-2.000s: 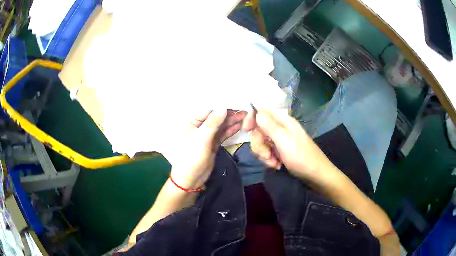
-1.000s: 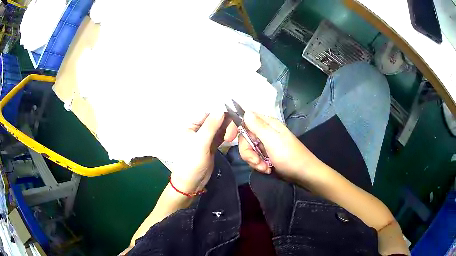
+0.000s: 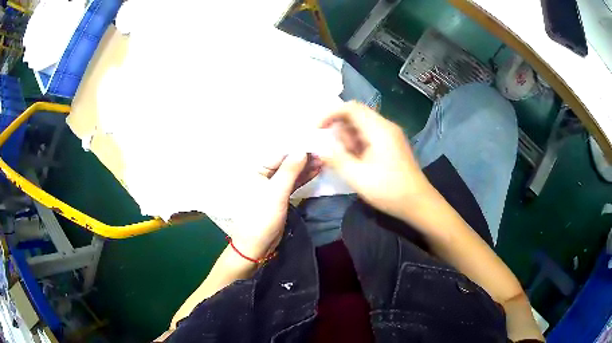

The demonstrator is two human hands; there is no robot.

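Note:
A white garment piece (image 3: pixel 221 100), strongly overexposed, lies heaped in front of me and reaches my lap. My left hand (image 3: pixel 278 184), with a red string at the wrist, is closed on the near right part of the cloth. My right hand (image 3: pixel 366 151) is just right of it, raised over the cloth, blurred, with its fingers curled. The thread snips seen in this hand a second ago are hidden by the fingers and blur now. The edge being worked cannot be made out.
Brown cardboard (image 3: pixel 107 151) shows under the pile's left side. A yellow tube frame (image 3: pixel 74 216) bends around the left. A blue crate (image 3: pixel 80 50) with white cloth is at upper left. A table edge (image 3: pixel 537 63) with a dark phone (image 3: pixel 564 25) is at upper right. A metal pedal (image 3: pixel 443 67) is below it.
My right hand has lifted and moved forward, and its fingers have curled. The snips, with open blades a second ago, are no longer visible. My left hand holds nearly the same place.

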